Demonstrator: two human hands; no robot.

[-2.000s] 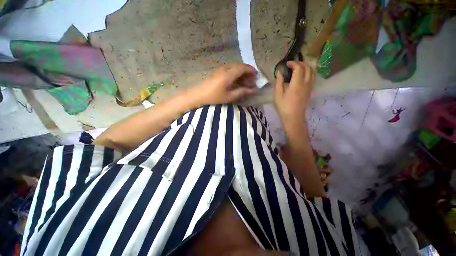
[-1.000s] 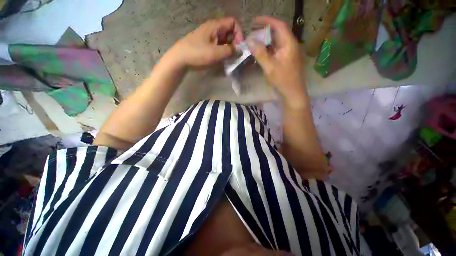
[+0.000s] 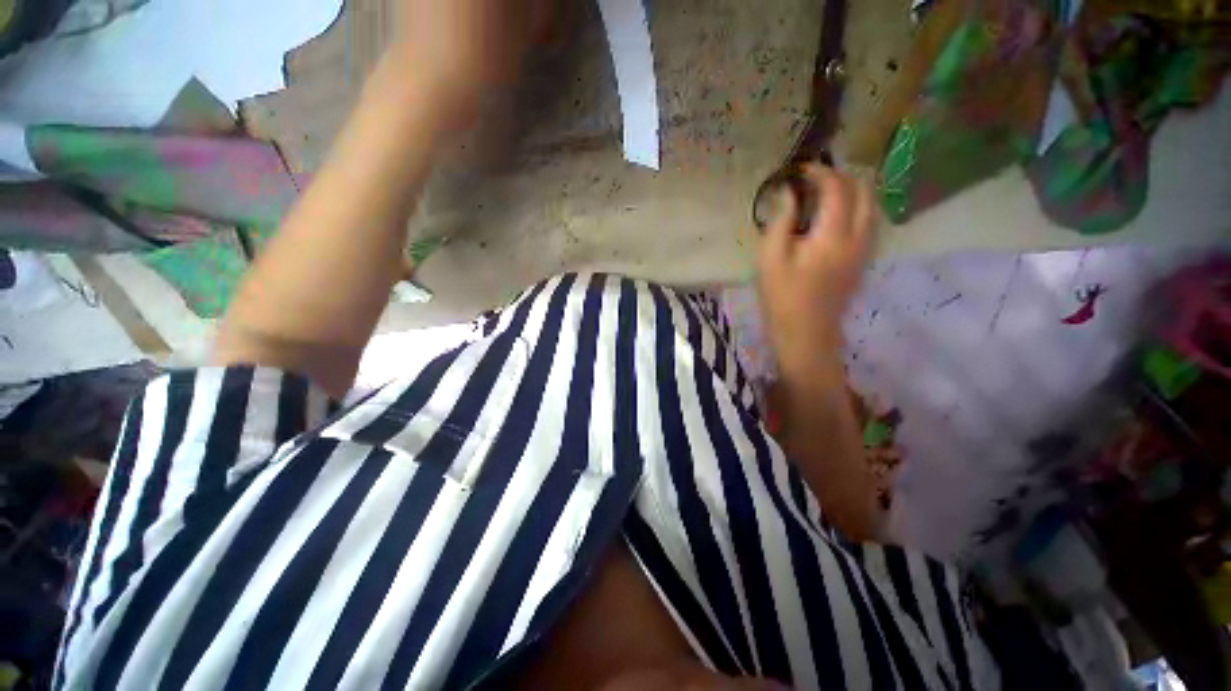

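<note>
A narrow white cut strip (image 3: 637, 101) lies on the worn table (image 3: 540, 203), its near end free and its far end beyond the top edge. Dark tailor's shears (image 3: 824, 101) lie right of it, blades away from me. My right hand (image 3: 817, 236) is at the shears' handle loops with its fingers on them. My left hand (image 3: 466, 41) is a blur at the top, left of the strip, partly cut off by the picture's edge; its fingers and anything in them cannot be made out.
Green and pink fabric scraps lie at the left (image 3: 176, 169) and right (image 3: 965, 115). A white sheet (image 3: 189, 54) with an irregular edge is at the upper left. A brown stick-like piece (image 3: 898, 95) lies beside the shears. A pink-red container (image 3: 1195, 317) stands beyond the table at the right.
My hands have parted from the small white piece they held. My left hand moved up and left; my right hand moved down and right onto the shears. The strip shows again.
</note>
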